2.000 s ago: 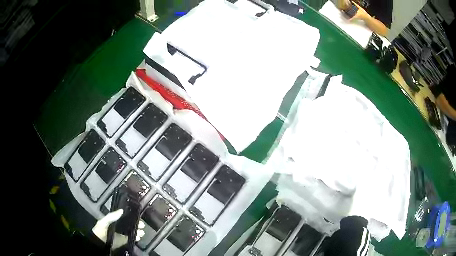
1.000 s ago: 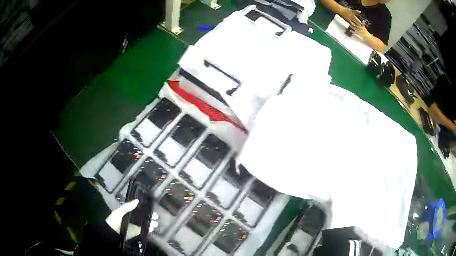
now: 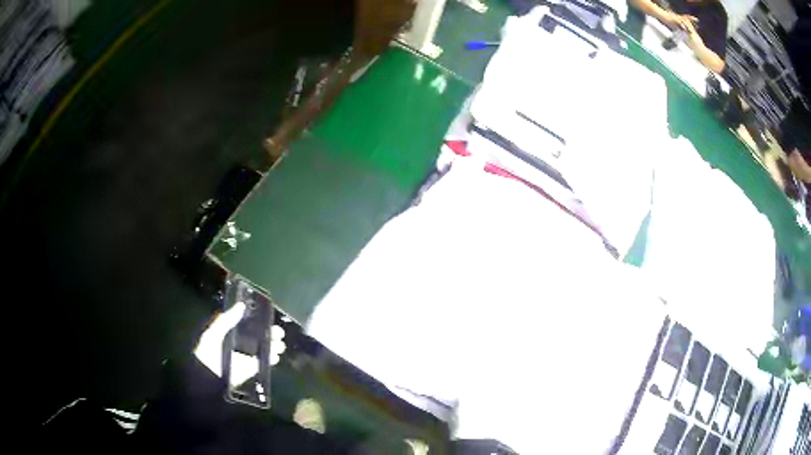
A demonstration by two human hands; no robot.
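My left hand (image 3: pixel 238 345), in a white glove, holds a black-edged phone housing (image 3: pixel 248 342) upright beyond the bench's left edge, thumb on one side and fingertips on the other. I cannot tell whether more than one piece is in the hand. A plain white sheet (image 3: pixel 498 293) covers the near left tray, hiding its housings. At the lower right a pocketed tray (image 3: pixel 662 427) shows several dark housings (image 3: pixel 699 377) in two rows. My right hand is not visible.
A white-covered stack with one loose frame (image 3: pixel 539 126) lies behind, with a red strip (image 3: pixel 533 188) at its near side. Another white sheet (image 3: pixel 711 240) lies to the right. A blue object (image 3: pixel 481 45) is at the back. Another person's hands (image 3: pixel 683 21) are at the top right.
The white sheet has come over the left tray and hides its housings. The right tray's housings are exposed. The view has swung left, and my right sleeve has left it. My left hand keeps its hold.
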